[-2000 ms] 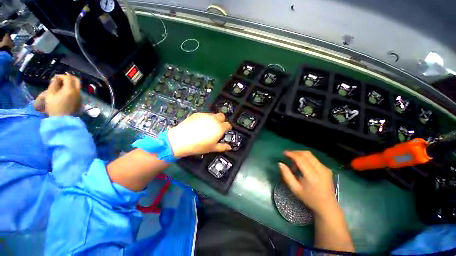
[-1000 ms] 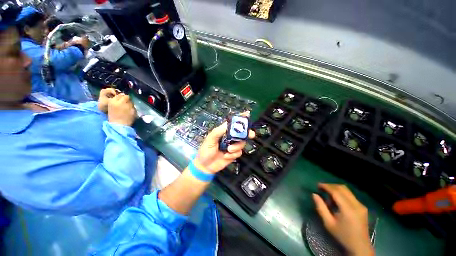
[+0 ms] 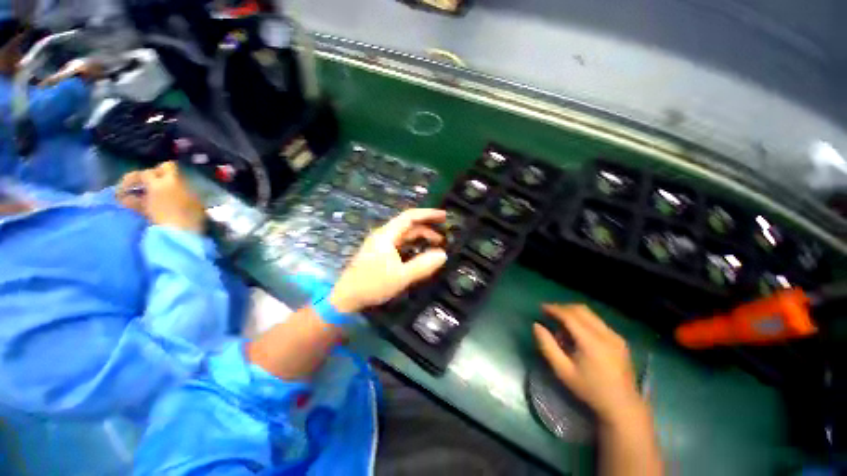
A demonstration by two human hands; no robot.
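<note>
My left hand (image 3: 390, 262), with a light blue wrist strap (image 3: 332, 310), is over the left edge of the black foam tray (image 3: 436, 358). Its thumb and fingers curl around a dark patch; blur hides whether this is a unit or a tray pocket. Units with silver and green insides sit in the tray's pockets, one (image 3: 436, 323) in the nearest pocket. My right hand (image 3: 594, 358) is over the round screw plate (image 3: 550, 409), fingers bent; I cannot tell whether it holds anything. A thin light line, possibly tweezers, shows beside it.
A clear blister tray (image 3: 320, 218) lies left of the foam tray. Stacked foam trays (image 3: 641, 209) stand at upper right, with an orange screwdriver (image 3: 748, 321) in front. A black bench machine (image 3: 269, 102) and a neighbour's hand (image 3: 172, 197) are at left. A metal rail runs behind.
My left hand has lowered from holding up a watch-like unit with a light face to the foam tray; that face no longer shows. The camera view has shifted. My right hand stays over the plate.
</note>
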